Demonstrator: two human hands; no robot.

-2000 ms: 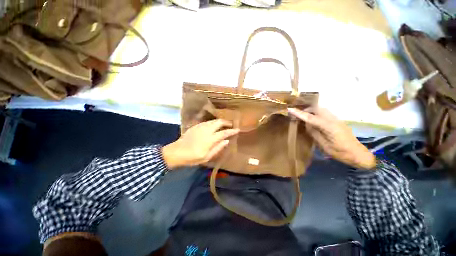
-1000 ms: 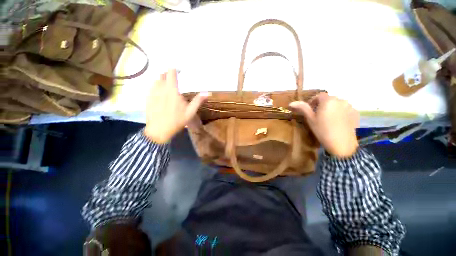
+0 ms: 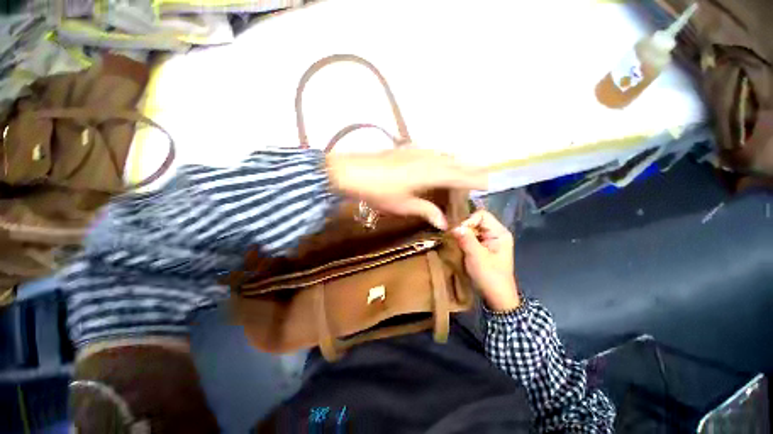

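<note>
A brown handbag lies tilted on my lap against the table edge, its gold zipper running along the opening. One handle lies up on the table, the other hangs over the front. My right hand pinches the bag's right end corner near the zipper end. My left hand reaches across above the bag with its fingers apart, slightly blurred, close to the same corner. Whether its thumb touches the bag is unclear. A small gold clasp shows on the front.
A glue bottle with amber liquid lies on the white table at the upper right. Brown bags are piled at the left and the far right. Grey panels lie at the upper left. A metal-framed stool stands at the lower right.
My left hand has left the bag's left end and crossed over to the right corner. My right hand has moved lower and pinches the corner. The bag is turned, its right end higher.
</note>
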